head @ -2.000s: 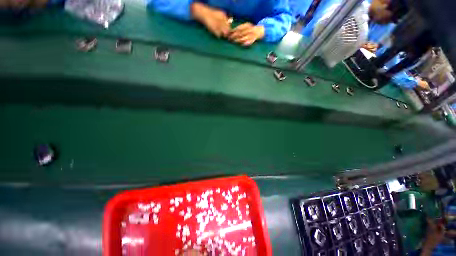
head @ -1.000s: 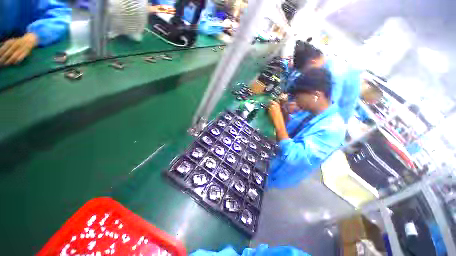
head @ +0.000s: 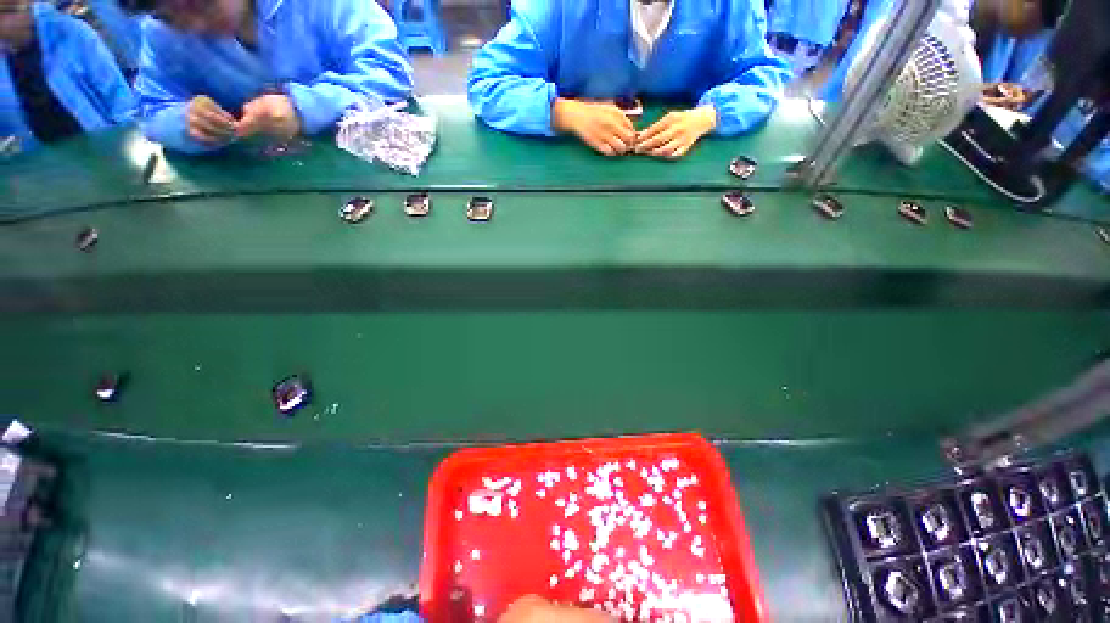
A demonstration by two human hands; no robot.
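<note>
The red tray (head: 438, 523) lies in front of me at the bottom centre. Many small white parts (head: 609, 523) are scattered in it, mostly in its middle and right. Part of one of my hands (head: 554, 611) shows at the bottom edge over the tray, cut off and blurred. I cannot tell which hand it is or whether it holds anything. A small dark shape (head: 460, 601), unclear, is left of it. A bit of blue sleeve (head: 396, 613) shows at the tray's lower left. A dark watch housing (head: 291, 393) lies on the green surface to the upper left of the tray.
A black blister tray (head: 852, 535) with housings is at the lower right, under a grey metal post (head: 1047, 414). Another small housing (head: 107, 387) lies far left. Several housings lie in a row beyond. Workers in blue sit opposite, near a clear bag (head: 390, 136) and white fan (head: 925, 85).
The view swung right, then back to face forward, and the red tray is again at centre. Part of my hand now shows over the tray. Two housings show at left, where one showed two seconds ago.
</note>
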